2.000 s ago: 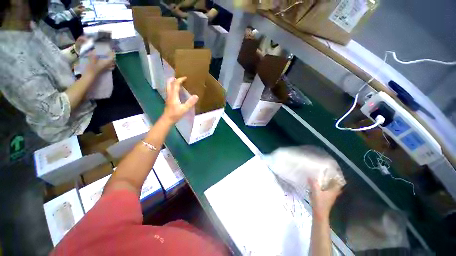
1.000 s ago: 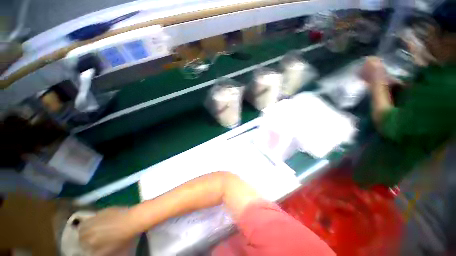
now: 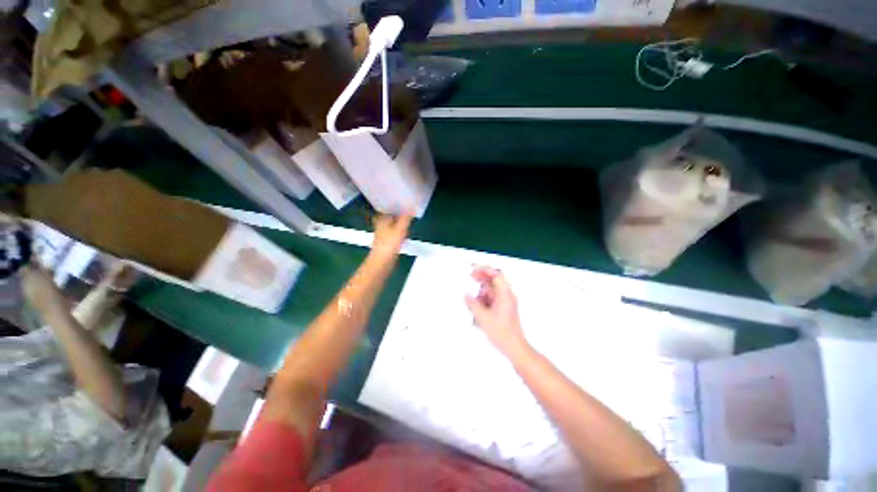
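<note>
My left hand (image 3: pixel 389 231) is at the lower end of a white retail box (image 3: pixel 385 171) on the green conveyor. The fingertips meet the box's edge, but whether they grip it is unclear. My right hand (image 3: pixel 495 306) is over the white instruction sheets (image 3: pixel 433 356), fingers curled together; a small item between them cannot be made out. Two bagged product units, a nearer one (image 3: pixel 668 202) and another (image 3: pixel 808 235), stand on the conveyor at the right. An open retail box (image 3: pixel 252 267) with raised brown flaps is on the bench at the left.
More white boxes (image 3: pixel 322 171) stand behind the grey shelf post (image 3: pixel 207 144). A white cable (image 3: pixel 361 91) hangs from the shelf in front of the boxes. A co-worker's arm (image 3: pixel 82 351) is at the left. A printed box (image 3: pixel 760 408) lies at the lower right.
The view has swung about. One second ago a hand was on a pale unit by a brown box at the lower left; now both hands are near the sheets and conveyor edge, without that unit.
</note>
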